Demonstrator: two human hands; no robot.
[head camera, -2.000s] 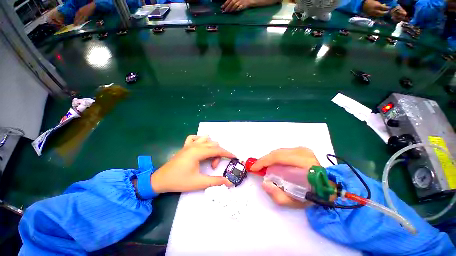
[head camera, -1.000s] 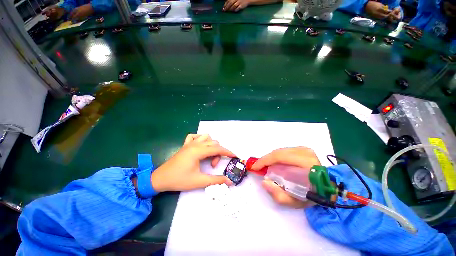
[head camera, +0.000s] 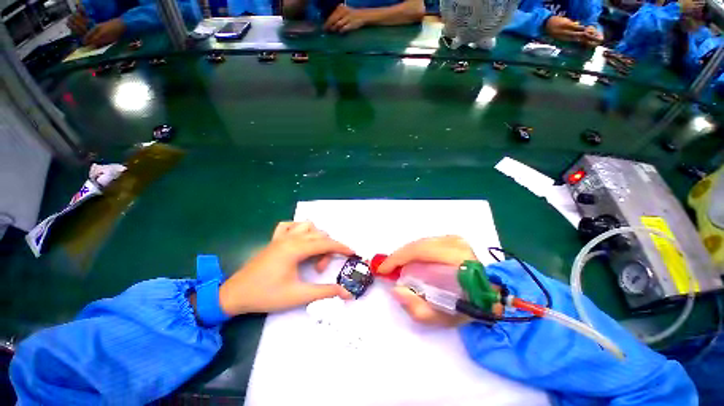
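Note:
My left hand (head camera: 274, 271), with a blue strap (head camera: 209, 290) at the wrist, holds a small black electronic module (head camera: 356, 275) between thumb and fingers over the white work pad (head camera: 381, 357). My right hand (head camera: 433, 270) holds the glue syringe (head camera: 433, 284) like a pen. The syringe's red front end (head camera: 381, 265) points at the module's upper right edge. Whether the tip touches it is too small to tell. A green cap (head camera: 475, 285) sits on the barrel's rear. A crumpled white tissue (head camera: 321, 311) lies on the pad just below the module.
A grey controller (head camera: 635, 190) stands at right with a looped clear hose (head camera: 578, 293) and a paper slip (head camera: 528, 176) beside it. A crumpled white tube (head camera: 67, 208) and brownish film (head camera: 119, 206) lie at left. Small modules dot the green bench (head camera: 238, 166). People in blue sit opposite.
The whole view has shifted, so bench, hands and controller appear further left; a yellow object now shows at the right edge. Both hands keep their hold on module and syringe.

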